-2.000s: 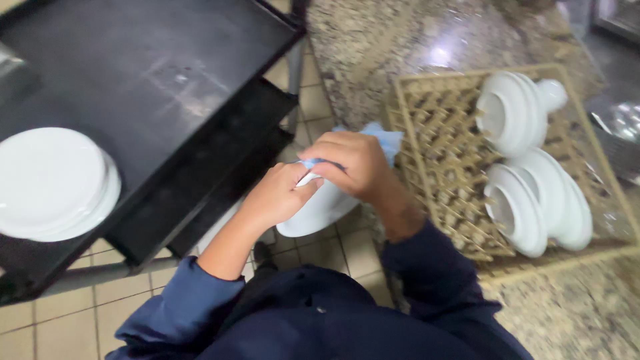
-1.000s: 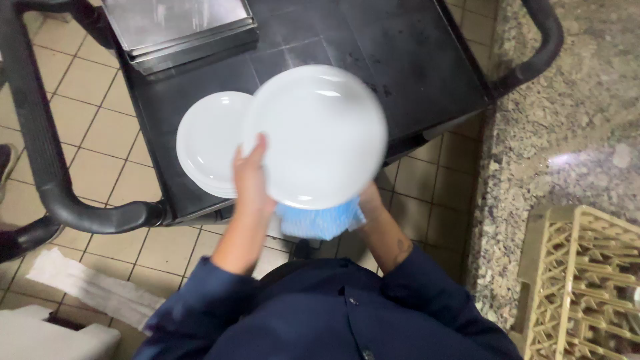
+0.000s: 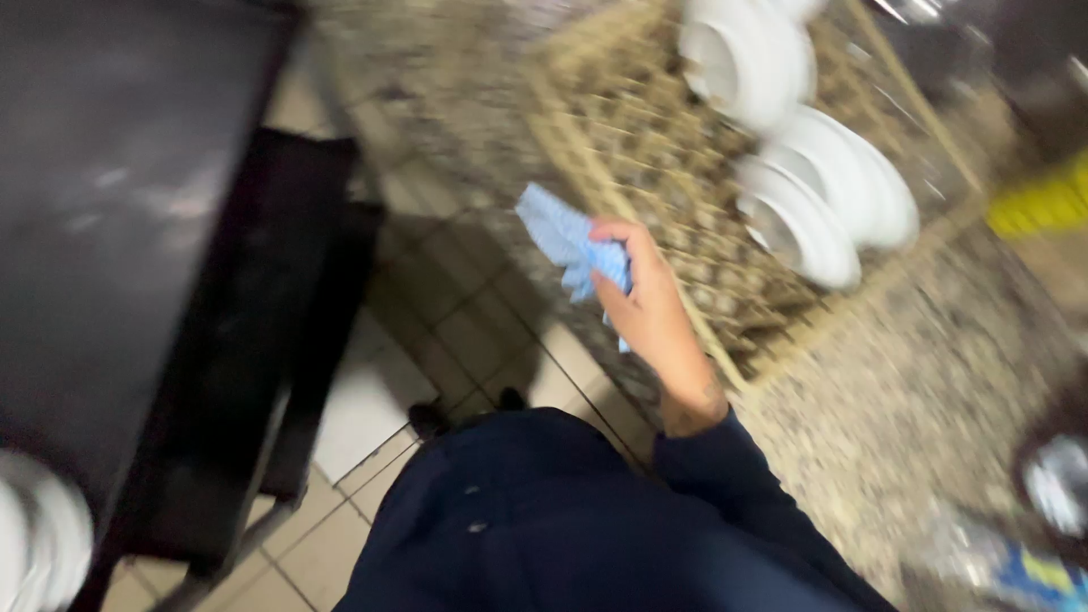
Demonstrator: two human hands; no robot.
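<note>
My right hand (image 3: 642, 297) grips a crumpled light blue cloth (image 3: 561, 234) beside the near left edge of a tan plastic dish rack (image 3: 714, 348). White plates (image 3: 807, 221) stand on edge in the rack's right part, with more white dishes (image 3: 739, 64) behind them. My left hand is out of the frame. A stack of white plates (image 3: 38, 535) rests on the black cart (image 3: 102, 212) at the lower left, cut off by the frame edge. The view is blurred.
The rack sits on a speckled stone counter (image 3: 943, 374). A yellow object (image 3: 1041, 200) lies right of the rack, and a clear plastic package (image 3: 1003, 565) is at the lower right. Between cart and counter is a tiled floor (image 3: 476, 340).
A second ago both hands were at a white plate over the cart; now only my right hand shows, with the cloth, by the rack. The view has swung toward the counter.
</note>
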